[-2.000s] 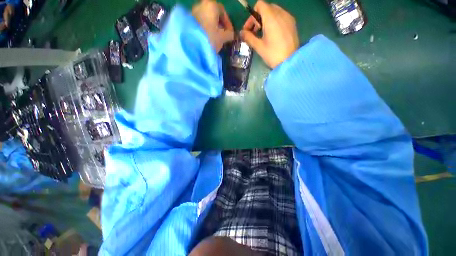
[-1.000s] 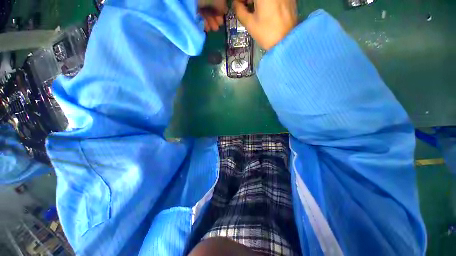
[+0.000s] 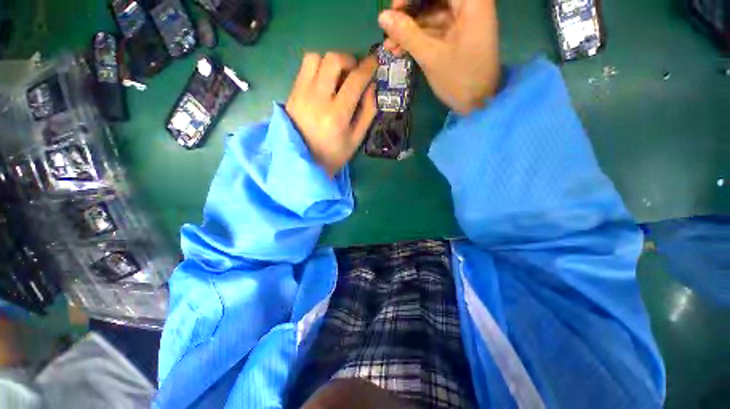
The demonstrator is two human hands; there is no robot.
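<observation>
An open black phone [image 3: 390, 104] lies upright to my view on the green bench, its silver and blue board showing and its near end dark. My left hand [image 3: 332, 108] is at its left side, fingertips against the upper left edge. My right hand [image 3: 452, 56] is over its far end, fingers closed on a dark thin tool [image 3: 422, 9], partly hidden and cut off by the top edge. The tool's tip cannot be made out.
Another open phone [image 3: 200, 108] with a white disc and white strip lies left of my left hand. More dark phones [image 3: 172, 28] cluster at the upper left. A clear tray [image 3: 120, 192] holds parts at left. One phone [image 3: 578, 28] lies at upper right, with white specks [image 3: 604, 76] near it.
My left hand has come lower, to the phone's left side, and its fingers show. The phone's near end showed a white disc one second ago and is now dark. The view has shifted.
</observation>
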